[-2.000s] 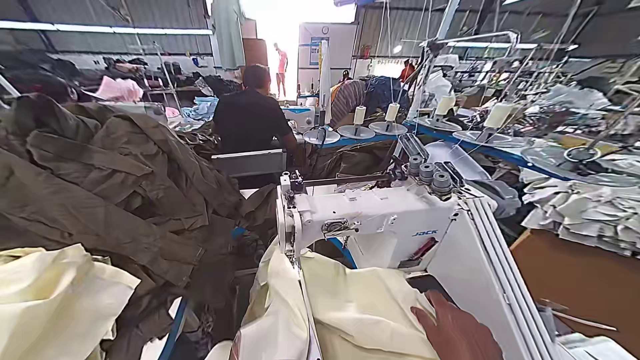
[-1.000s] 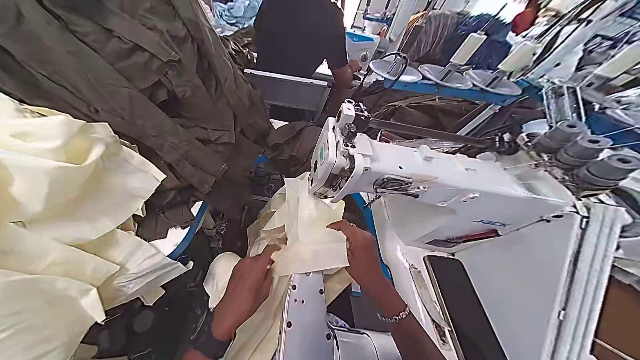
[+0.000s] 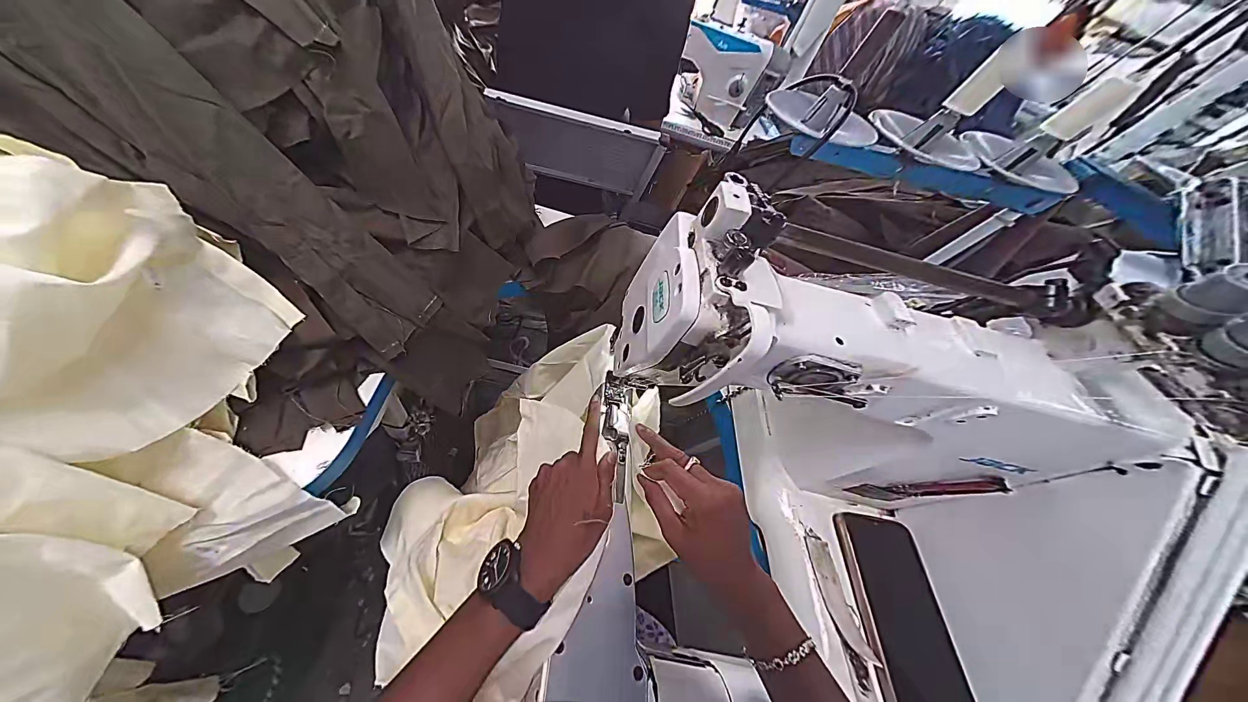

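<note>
Cream fabric (image 3: 546, 429) lies over the narrow arm (image 3: 595, 624) of a white Jack sewing machine (image 3: 907, 361), under its metal presser foot (image 3: 616, 414). My left hand (image 3: 570, 517), with a black watch (image 3: 502, 585) at the wrist, presses on the fabric left of the foot, index finger pointing forward. On the other side, my right hand (image 3: 697, 512) touches the fabric with its fingertips spread; it wears a ring and a bracelet (image 3: 785, 656). Whether either hand pinches the cloth cannot be told.
Cream cloth pieces (image 3: 107, 322) are heaped at the left, with dark brown garments (image 3: 224, 185) behind. A phone (image 3: 902, 604) lies on the machine bed at right. Thread stands (image 3: 916, 136) and a blue rail (image 3: 936, 180) are behind. A person in dark clothing (image 3: 590, 54) sits beyond.
Both hands have moved up to the presser foot from the fabric edge they held nearer the front of the arm. The view has turned down since the first frame.
</note>
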